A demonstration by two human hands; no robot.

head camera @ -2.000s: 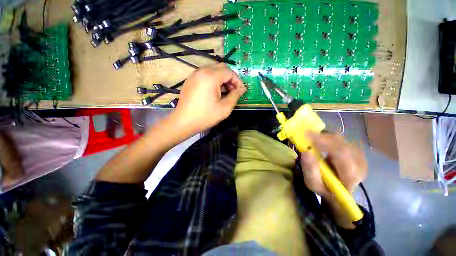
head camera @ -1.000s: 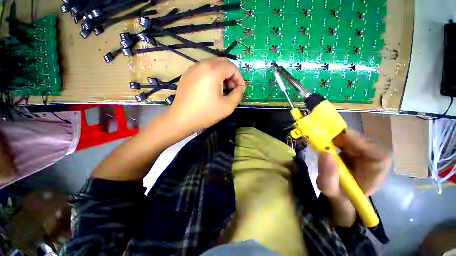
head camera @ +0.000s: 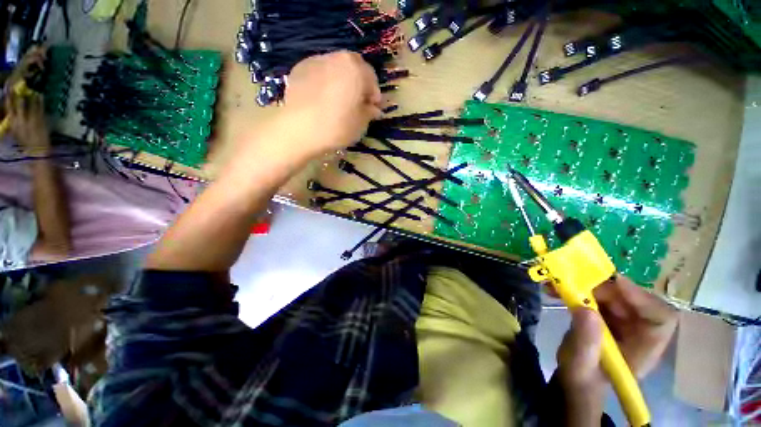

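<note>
My right hand (head camera: 630, 325) holds the yellow soldering gun (head camera: 582, 267). Its dark tip and the thinner feed tube point at the green PCB panel (head camera: 576, 167), over its left part; I cannot tell if the tip touches. Several black cable leads (head camera: 405, 185) lie along the panel's left edge, with connectors pointing left. My left hand (head camera: 338, 100) is over the lower edge of the pile of loose cables (head camera: 313, 33), its fingers bent together. I cannot tell if a cable is between the fingertips.
Brown cardboard (head camera: 250, 158) lies under the panel. More cables with connectors (head camera: 521, 50) lie beyond it. A neighbour's panel (head camera: 188, 104) with dark cables is at left. Another person's hand and arm (head camera: 33, 125) show at far left. A white surface (head camera: 743, 250) is at right.
The view has shifted and tilted, showing more of the bench beyond. My left hand has moved from the panel's left edge to the cable pile. The soldering gun stays over the panel.
</note>
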